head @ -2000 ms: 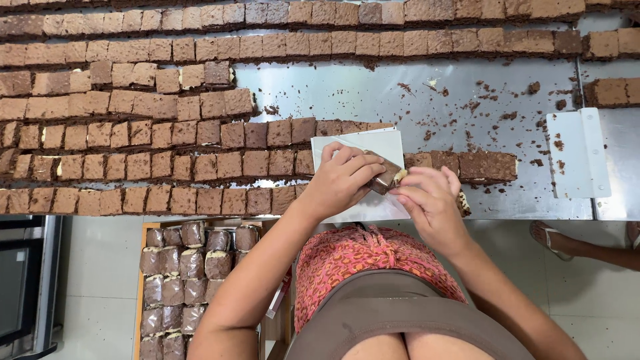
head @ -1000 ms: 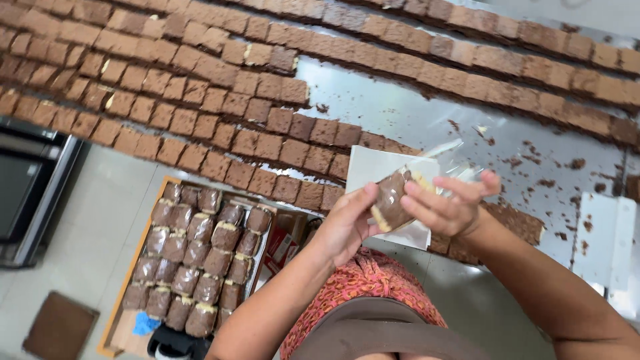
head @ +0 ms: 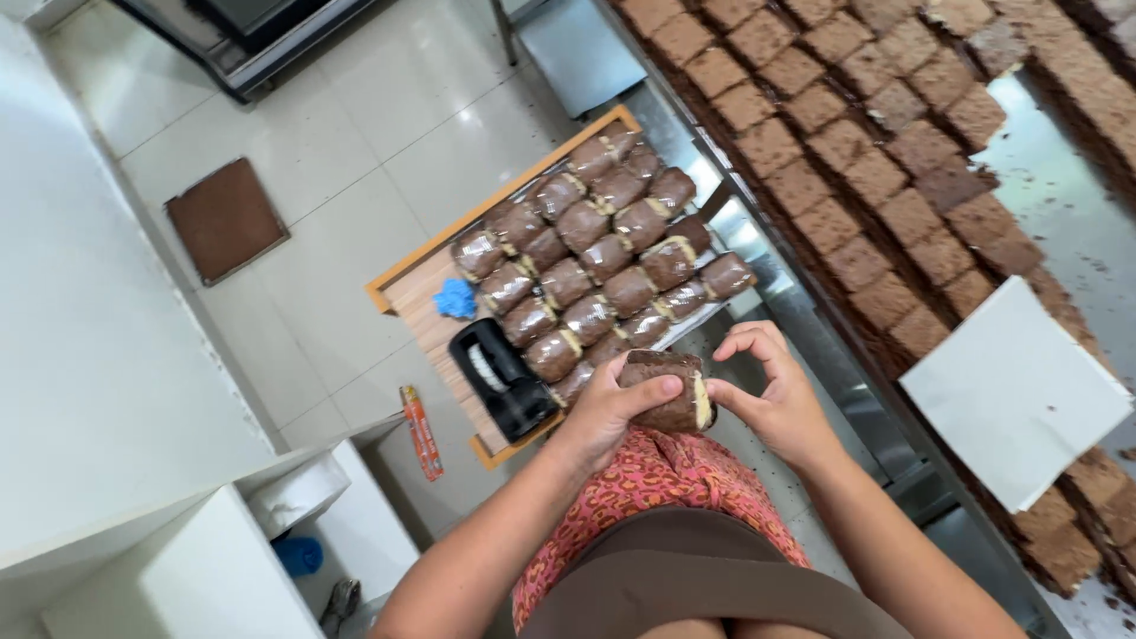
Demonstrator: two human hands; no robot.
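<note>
My left hand grips a filled chocolate cake piece in clear film, its thumb across the top. Pale filling shows along the piece's right side. My right hand is at that side, fingers curled apart, its thumb tip at the filling; whether it pinches the film cannot be made out. Beyond my hands, rows of wrapped cake pieces lie on a wooden tray. A black tape dispenser and a crumpled blue item share the tray.
At right, a metal table bears rows of cut chocolate cake, loose crumbs and a stack of white sheets. White shelving stands at lower left. A brown square mat lies on the tiled floor.
The view has swung left, toward the tray. Both hands have left the white sheets on the table with the cake piece. It was partly covered by both hands; now my left hand holds it.
</note>
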